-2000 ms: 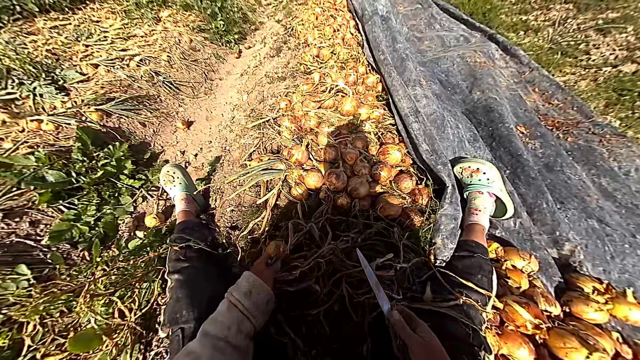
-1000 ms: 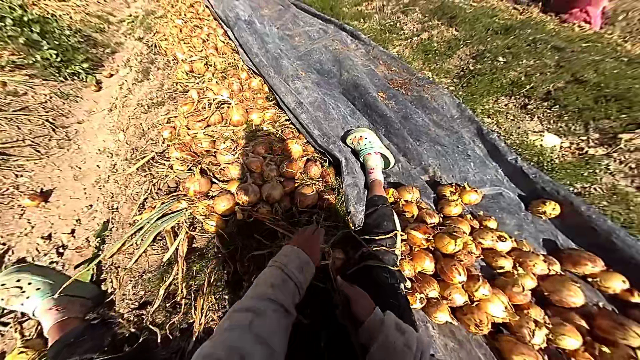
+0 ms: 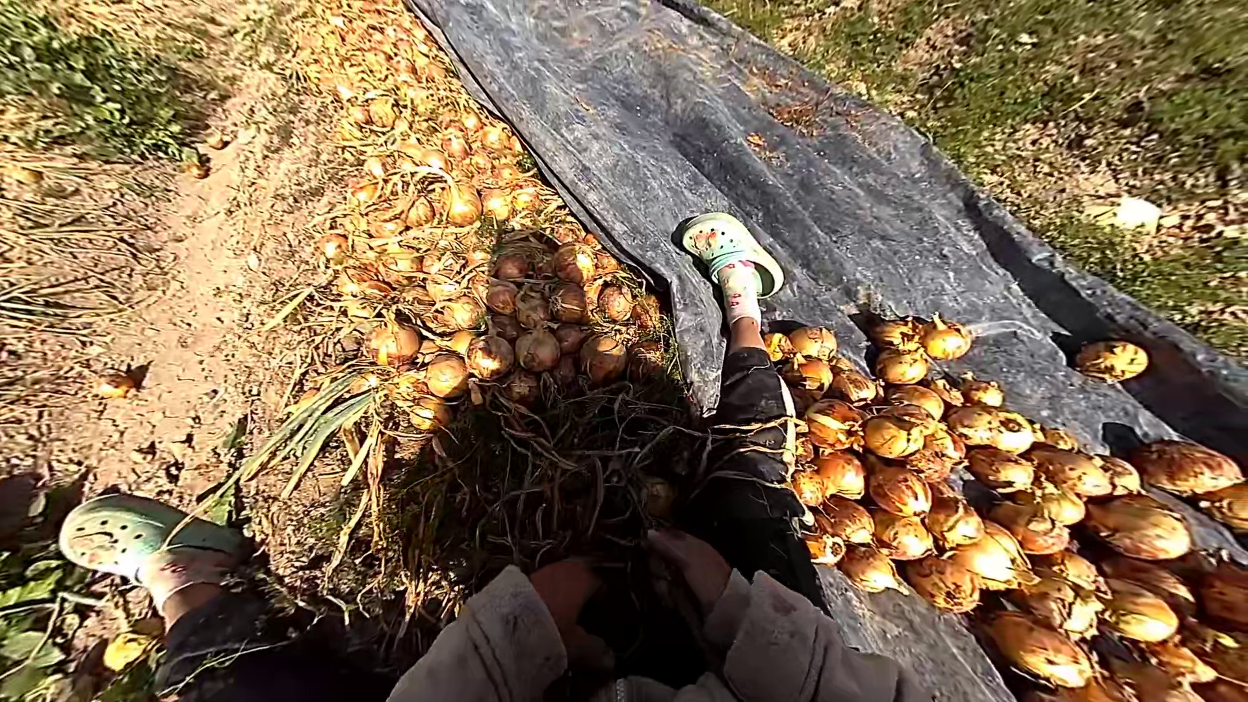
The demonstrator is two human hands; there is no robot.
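Note:
My left hand (image 3: 573, 600) is low in the shade between my legs, its fingers mostly hidden in dark shadow. Close on its right, my right hand (image 3: 690, 565) is bent over dry onion tops (image 3: 575, 468); what either hand holds is too dark to tell. An onion (image 3: 658, 495) lies in the shade just above my right hand. Beyond the hands, many onions with dried leaves (image 3: 536, 349) cover the row. Onions with short tops (image 3: 897, 487) are heaped at the right on a grey fabric sheet (image 3: 809, 166). No knife shows in the view now.
My foot in a pale green clog (image 3: 731, 252) rests on the sheet; the other clog (image 3: 136, 534) stands on soil at the left. Green weeds (image 3: 88, 88) grow at the upper left, and grass (image 3: 1102, 97) borders the sheet. A single onion (image 3: 1111, 360) lies near the sheet's right edge.
The view has swung to the right since two seconds ago. The knife seen then in my right hand no longer shows. My hands have come closer together, low in the shadow.

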